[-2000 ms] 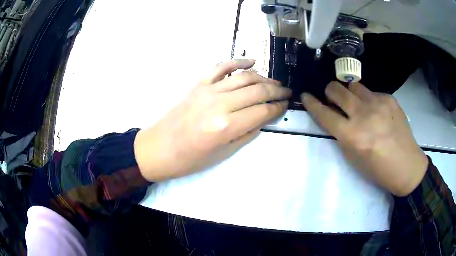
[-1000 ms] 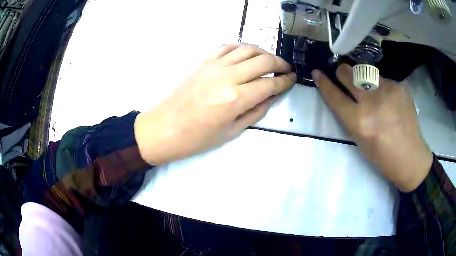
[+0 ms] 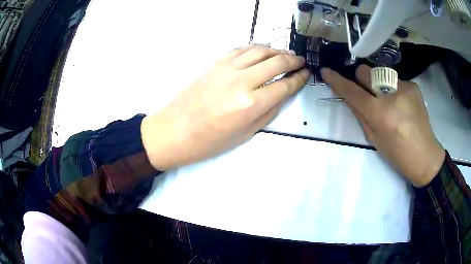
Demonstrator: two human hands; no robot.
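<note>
Dark cloth [image 3: 338,55] lies under the presser foot [image 3: 313,45] and runs right behind the tension dial. My left hand [image 3: 222,103] is palm down, its fingertips holding the cloth's near left edge beside the foot; its thumb is hidden. My right hand [image 3: 395,116] is on the other side, its index fingertip at the cloth's near edge, other fingers partly behind the dial. A thin spike, probably an awl [image 3: 328,99], sticks out leftward from under my right hand, above the white table; its handle is hidden. The cloth's near end lies between my fingertips.
The white machine head [image 3: 387,26] overhangs at the upper right, with a cream tension dial [image 3: 385,80] close above my right hand. The white table [image 3: 279,191] has a worn yellow-brown left edge. Dark stitched cloth [image 3: 31,62] hangs beyond it at the left.
The cloth's near end has moved away from me towards the foot, and both hands have followed it. The machine sits further right in view. The spike now shows below my right index finger.
</note>
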